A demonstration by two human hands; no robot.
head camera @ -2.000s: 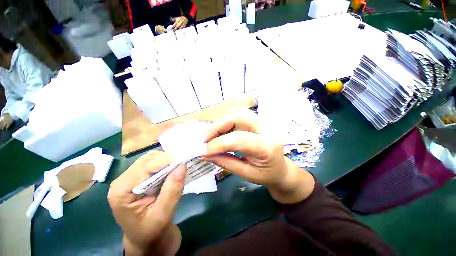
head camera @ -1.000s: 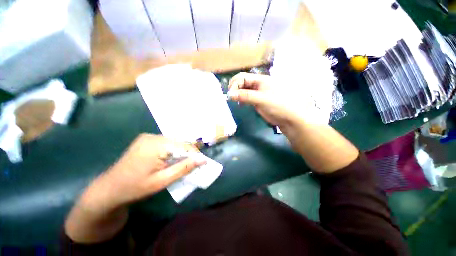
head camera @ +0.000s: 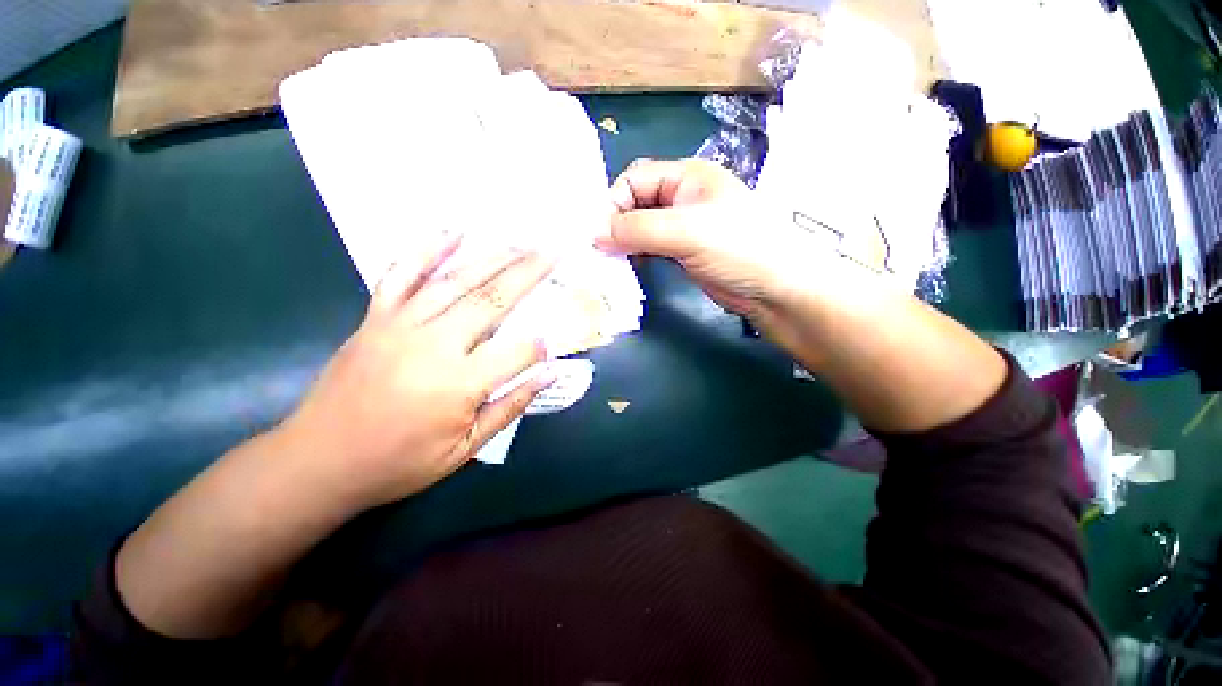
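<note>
A fanned stack of flat white cartons (head camera: 389, 148) lies on the dark green table in front of me. My left hand (head camera: 416, 369) lies over its near left part, fingers spread. A white label strip with printed lines (head camera: 566, 389) shows beside and under its thumb, held there. My right hand (head camera: 710, 235) is at the stack's right edge, thumb and forefinger pinched together. Glare hides whether a sticker is between these fingertips. The cartons' near end flaps show tan edges just right of my left fingers.
A brown board (head camera: 590, 51) runs along the back. Right of my work is a white carton pile (head camera: 844, 134) on crinkled clear plastic (head camera: 734, 134). Further right are an orange fruit (head camera: 1008, 144) and folded stacks (head camera: 1106, 228). Printed labels (head camera: 44, 181) lie at far left; tan scraps (head camera: 619, 405) lie nearby.
The view has tilted down and closer to the stack. My left hand has moved from below the cartons up onto them, with the label strip. My right hand remains pinched at the stack's right side.
</note>
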